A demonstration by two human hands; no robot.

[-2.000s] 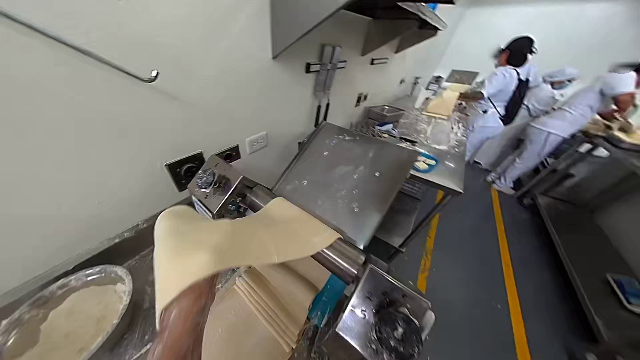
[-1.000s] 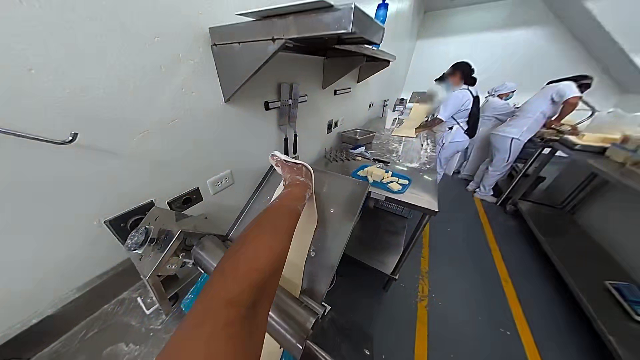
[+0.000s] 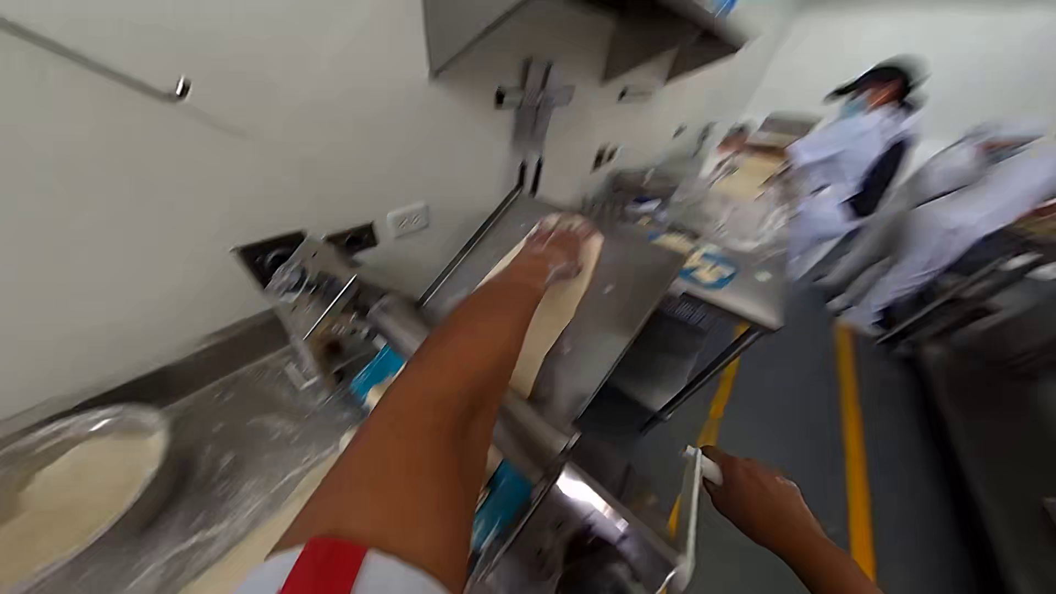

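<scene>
My left hand (image 3: 565, 239), dusted with flour, lies on the upper end of a strip of rolled dough (image 3: 549, 322). That strip rests on the sloping steel feed plate (image 3: 610, 289) above the rollers (image 3: 528, 429) of a dough sheeter. Whether the fingers grip the dough or only press on it is blurred. My right hand (image 3: 755, 495) is closed around the white handle of a crank (image 3: 693, 511) at the machine's right side. More dough (image 3: 280, 520) shows below the rollers, partly behind my left forearm.
A metal bowl of flour (image 3: 82, 487) stands on the floury steel counter (image 3: 239, 437) at left. Beyond the sheeter is a steel table (image 3: 755, 289) with a blue tray (image 3: 708, 270) of dough pieces. Several co-workers in white stand at the back right. Two long-handled tools (image 3: 532, 124) hang on the wall.
Two seconds ago a broad dough sheet hung over the rollers; now a strip lies on the feed plate under my left hand. My right hand on the crank has come into view.
</scene>
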